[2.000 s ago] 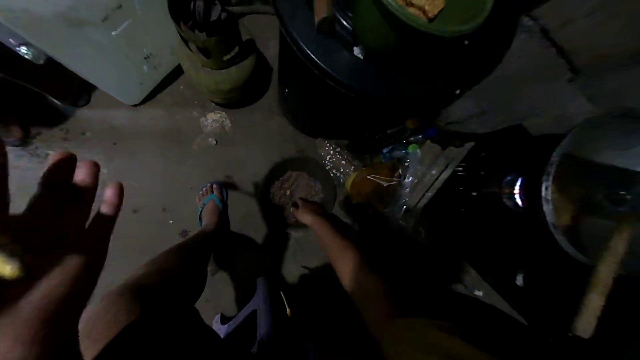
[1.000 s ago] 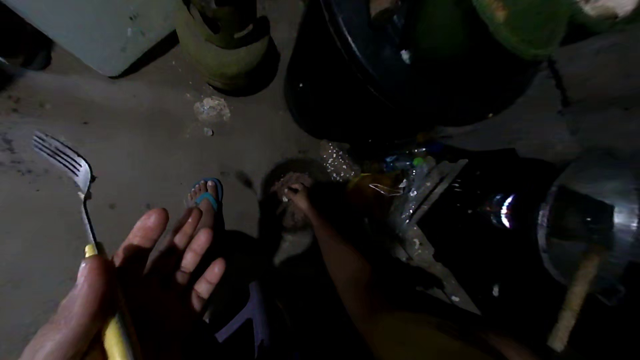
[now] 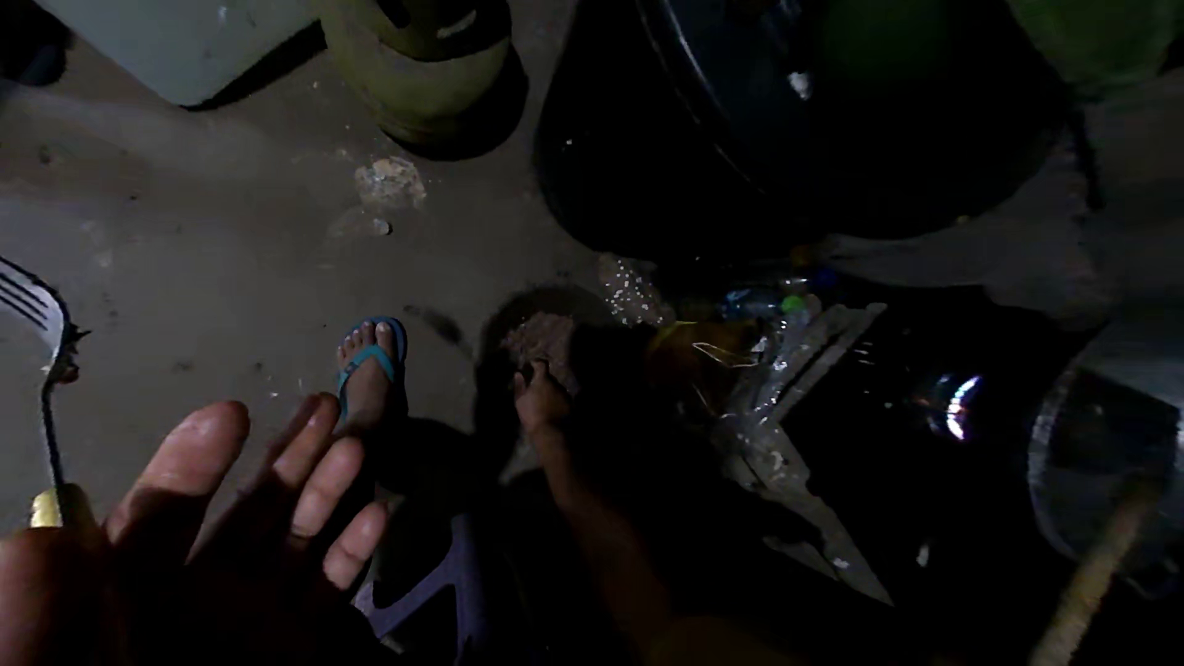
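My left hand [image 3: 231, 527] is near the camera at the lower left, palm partly up, with a metal fork [image 3: 51, 398] with a yellow handle held at the thumb; the other fingers are spread. Some dark residue clings to the fork's neck. Farther down, my right hand [image 3: 541, 393] reaches to a round dark container on the floor, its fingertips at a brownish-pink mass [image 3: 546, 342] inside. Whether those fingers pinch anything is too dark to tell.
A green gas cylinder [image 3: 425, 74], a large black tub [image 3: 629, 166] and a pale container [image 3: 185, 46] stand ahead. Plastic litter [image 3: 768, 370] lies right of the dark container. At right is a metal pot [image 3: 1045, 444] with a wooden handle [image 3: 1101, 573]. My sandalled foot [image 3: 370, 370] is on the floor.
The fork, hardly visible in the oldest frame, came into view in my left hand and now sits farther left. My right hand stays at the dark container.
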